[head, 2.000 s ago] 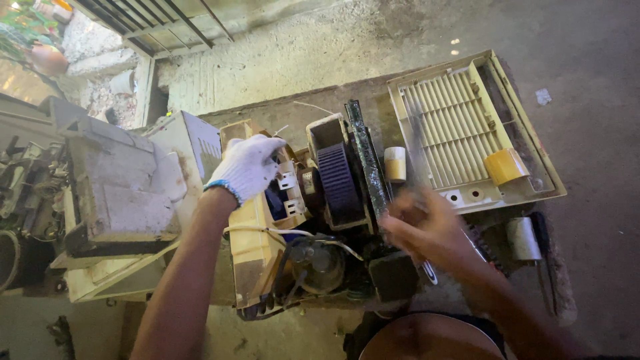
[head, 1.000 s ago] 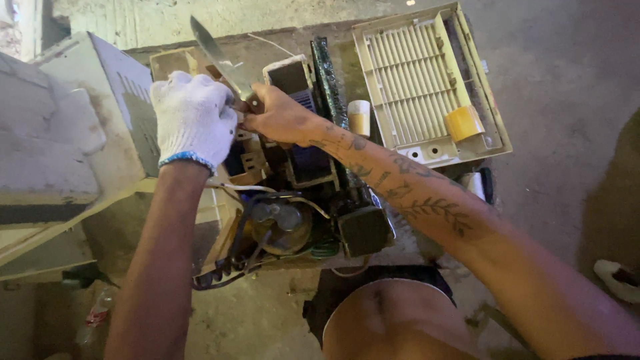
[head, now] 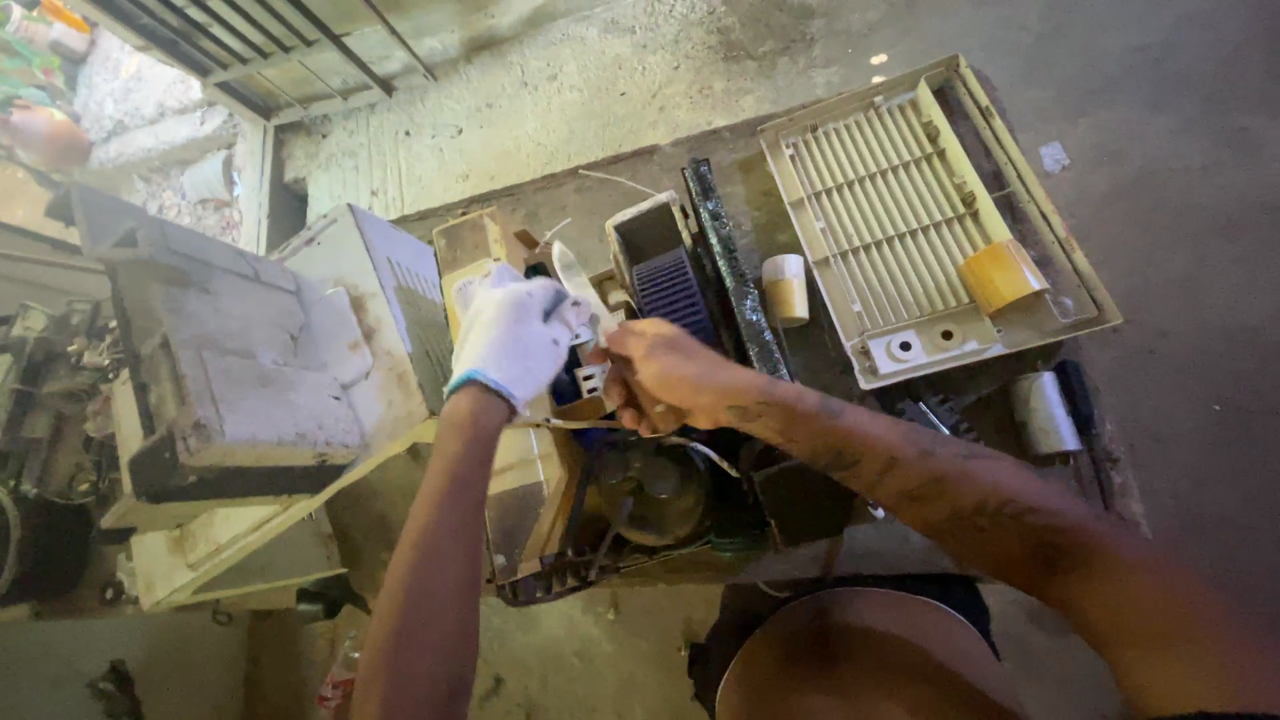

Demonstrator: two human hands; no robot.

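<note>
My left hand (head: 515,330), in a white knit glove with a blue cuff, is closed over something small above the opened air conditioner unit; what it grips is hidden. My bare right hand (head: 660,375) meets it from the right, its fingers curled around the lower end of a knife, whose pale blade (head: 572,268) points up and away between the hands. Below them lie white perforated connector parts (head: 592,380). A blue blower wheel (head: 672,285) sits in its housing just beyond my right hand. Under the hands is a round compressor (head: 650,490) with cables about it.
Right of the unit stand a finned coil (head: 735,265), a tape roll (head: 785,290), a louvred front grille (head: 870,215) with a yellow tape roll (head: 1003,277) on it, and a silvery cylinder (head: 1045,412). Dusty casings (head: 270,380) are stacked at left. A metal gate (head: 290,50) stands behind.
My right hand has moved from beside the coil, two seconds ago, over to my left hand. The knife blade, which leaned up-left one second ago, now stands nearer upright and lower between the hands.
</note>
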